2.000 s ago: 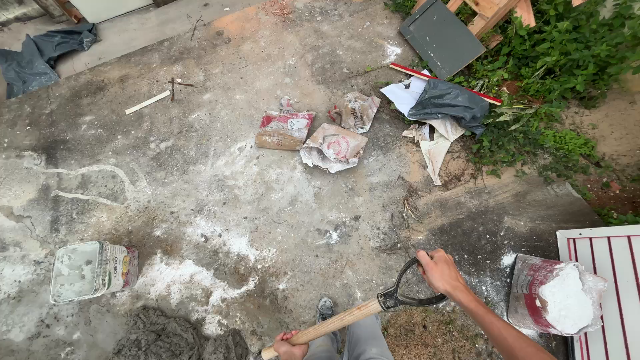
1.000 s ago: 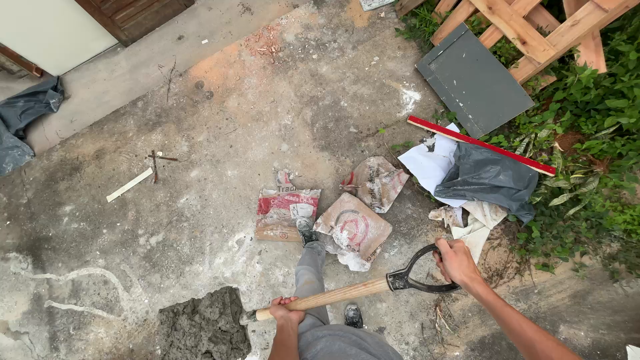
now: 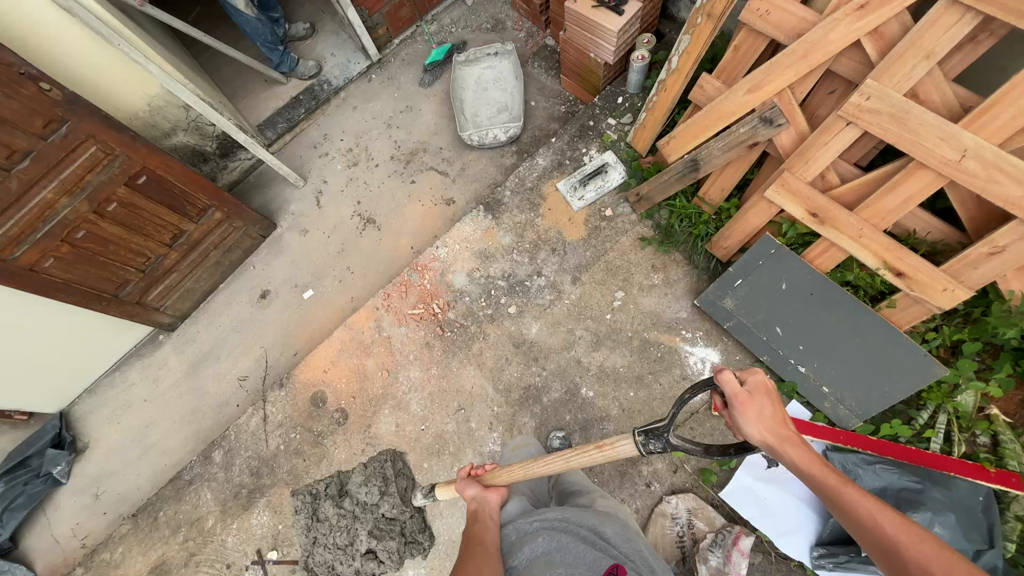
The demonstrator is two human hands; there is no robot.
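My right hand [image 3: 750, 406] grips the black D-shaped handle of a shovel [image 3: 560, 462]. Lower on the wooden shaft, by the metal socket, my left hand [image 3: 482, 485] is closed round the wood. A heap of wet grey mortar [image 3: 364, 512] lies at the shovel's far end, left of my left hand, and hides the blade. The shaft runs level across the front of my legs. Paper sacks [image 3: 684, 524] lie on the ground to the right of my legs.
A grey tub [image 3: 488, 96] and a plastering float [image 3: 592, 180] lie ahead, near stacked bricks [image 3: 596, 40]. Wooden lattice [image 3: 880, 144], a grey board [image 3: 824, 328] and a red bar [image 3: 912, 454] are at right. A wooden door [image 3: 120, 216] is at left; another person's legs [image 3: 268, 36] show in the doorway.
I have walked forward over the ground, and the view has moved a lot with me. The mortar has come along at the shovel's end, and both hands have kept their hold.
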